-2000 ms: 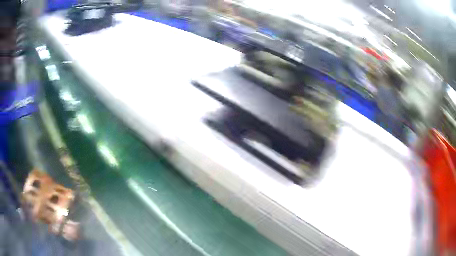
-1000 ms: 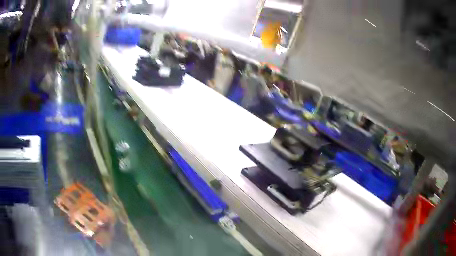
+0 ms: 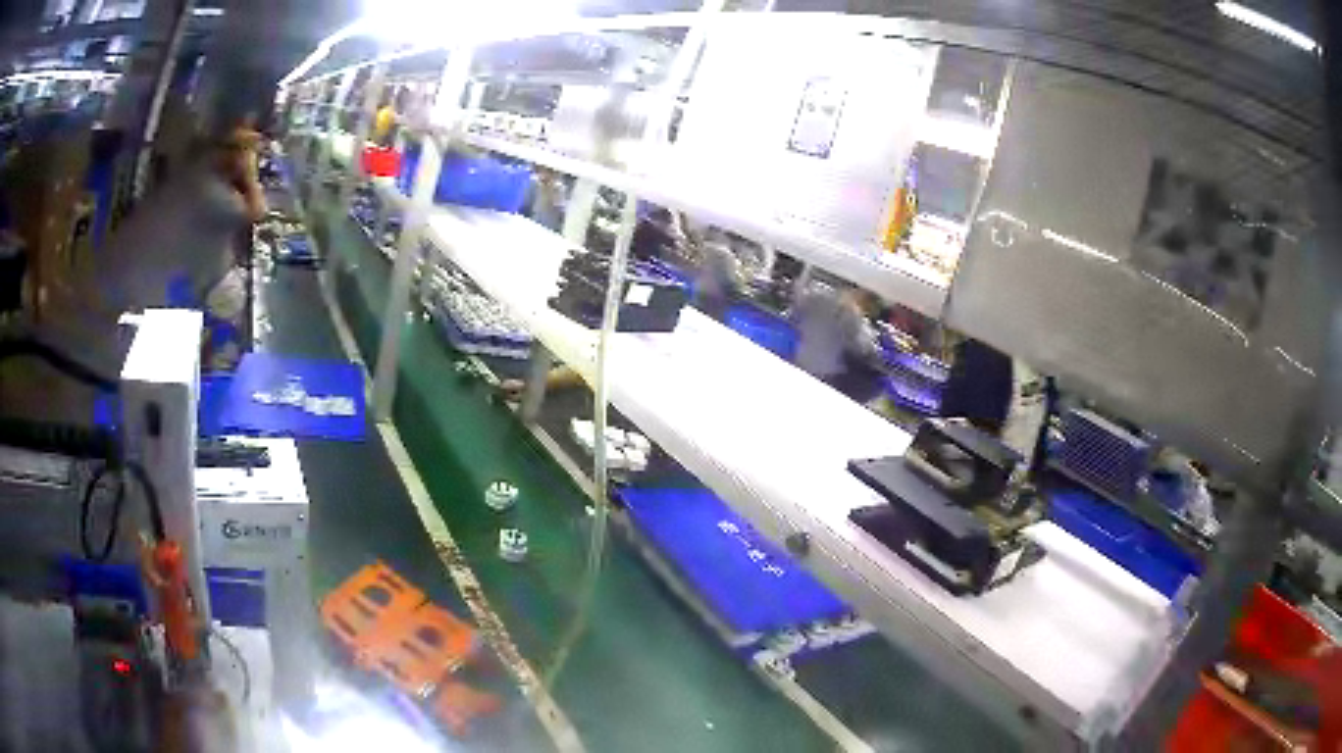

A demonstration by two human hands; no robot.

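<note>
No hand of mine is in view. Nearest in front of me at the lower left is the screwdriving machine [image 3: 253, 518], white with a green logo. Its upright white screwdriver head [image 3: 162, 386] has an orange-red driver and cables below. Orange fixture plates [image 3: 398, 630] with dark cut-outs lie beside it, near the belt's pale edge. Two small white round parts [image 3: 502, 494] lie on the green conveyor belt [image 3: 456, 441].
A long white shelf [image 3: 765, 427] holds black stands [image 3: 964, 508]. Blue sheets [image 3: 721, 566] cover white parts across the belt. Another blue sheet [image 3: 287, 397] lies behind the machine. A person [image 3: 192, 243] is at the upper left. An orange-red bin [image 3: 1258, 677] is at the lower right.
The view has swung and become sharper. The black stand and shelf sit further right and lower, and the orange plates have shifted right. The screwdriver head and a person now show at the left.
</note>
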